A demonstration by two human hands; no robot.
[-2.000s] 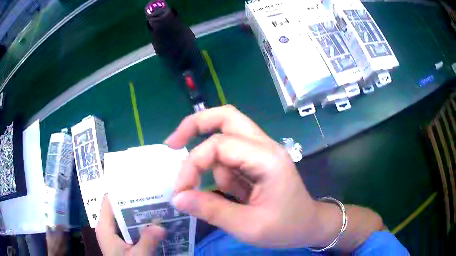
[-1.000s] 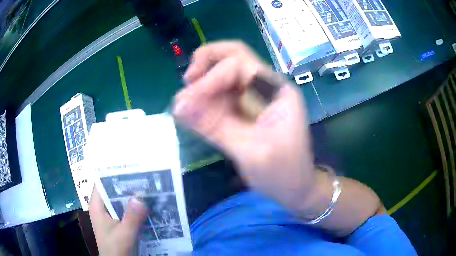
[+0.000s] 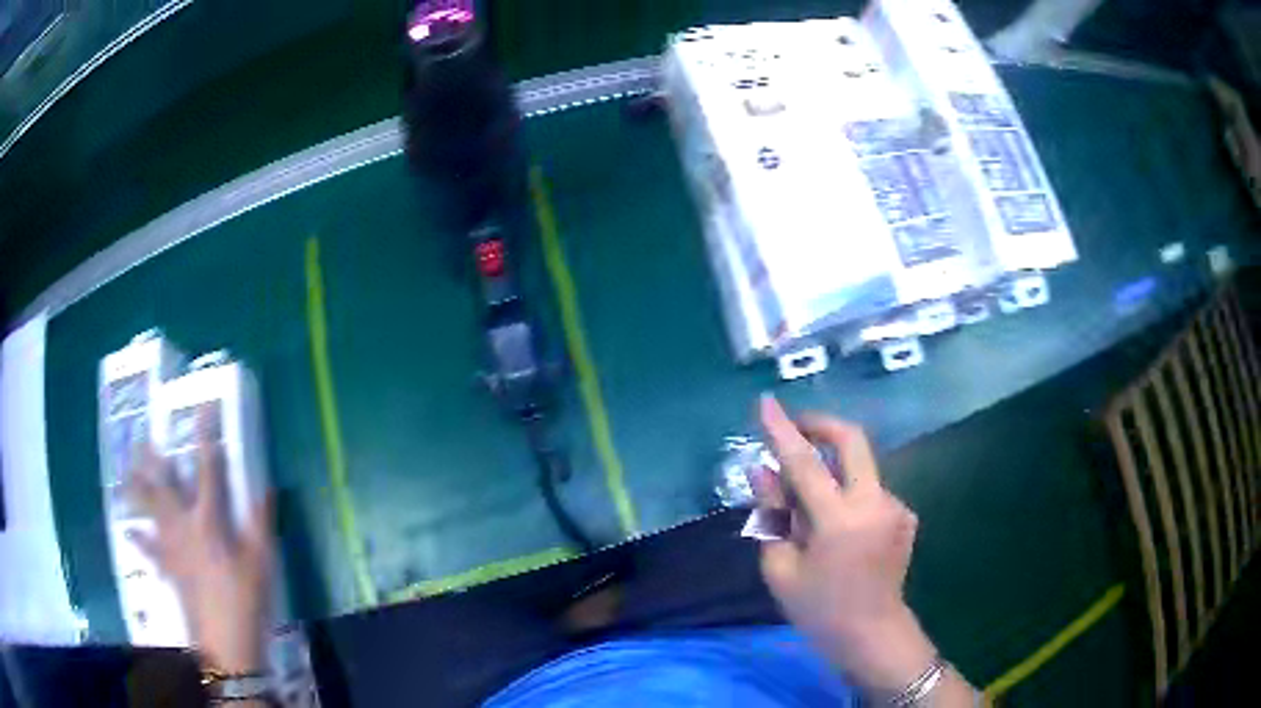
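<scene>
Two white printed cartons (image 3: pixel 127 401) lie side by side at the left of the green bench. My left hand (image 3: pixel 208 546), blurred, lies over them with its fingers spread. My right hand (image 3: pixel 837 533) is at the bench's front edge, index finger extended and the other fingers curled. A small white piece (image 3: pixel 759 524) shows under its fingertips; whether it is gripped is unclear, and the palm is hidden. Crumpled clear-white scraps (image 3: pixel 737 468) lie beside these fingers. Several overlapping white cartons (image 3: pixel 795 180) lie at the right, their hang tabs facing me.
A black heat gun (image 3: pixel 468 138) lies mid-bench, its cord running toward me. Yellow-green tape lines (image 3: pixel 321 374) mark the bench (image 3: pixel 415 415). A white sheet (image 3: pixel 25 457) is at far left, a slatted wooden rack (image 3: pixel 1189 457) at right. Small pale and blue bits lie near the right edge.
The carton my left hand held up before me is no longer there; that hand is now over the cartons at left. My right hand has moved down and right to the scraps.
</scene>
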